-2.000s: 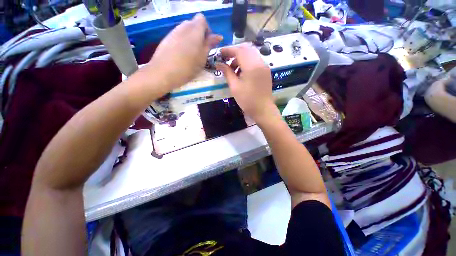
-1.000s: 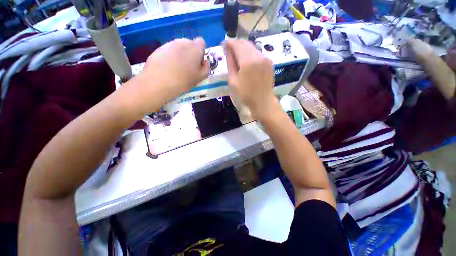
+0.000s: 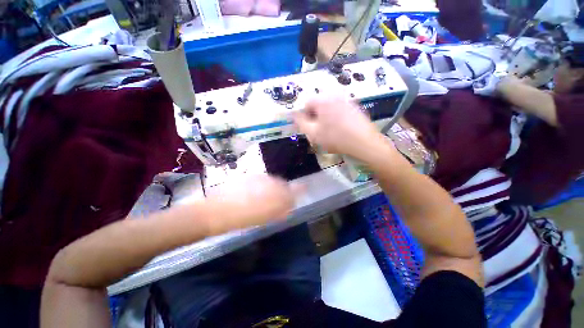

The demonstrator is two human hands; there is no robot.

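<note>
The white sewing machine (image 3: 256, 112) with a blue stripe stands in front of me, its tension parts on top now uncovered. My left hand (image 3: 259, 202) is blurred, low over the table in front of the needle area. My right hand (image 3: 330, 125) is in front of the machine head, fingers curled and also blurred. I cannot tell whether either hand holds a thread. A black pad (image 3: 291, 157) lies on the bed between the hands. A dark thread spool (image 3: 309, 38) stands upright behind the machine.
A pale tool cup (image 3: 174, 77) stands at the machine's left end. Maroon cloth (image 3: 96, 154) is piled at left, more at right (image 3: 467, 128), with striped pieces (image 3: 512, 250) below. A blue crate (image 3: 390, 243) is under the table edge. Another person (image 3: 528, 102) works at far right.
Both hands have come away from the top of the machine head. The left hand moved down and toward me, the right hand slightly down. The view has shifted a little.
</note>
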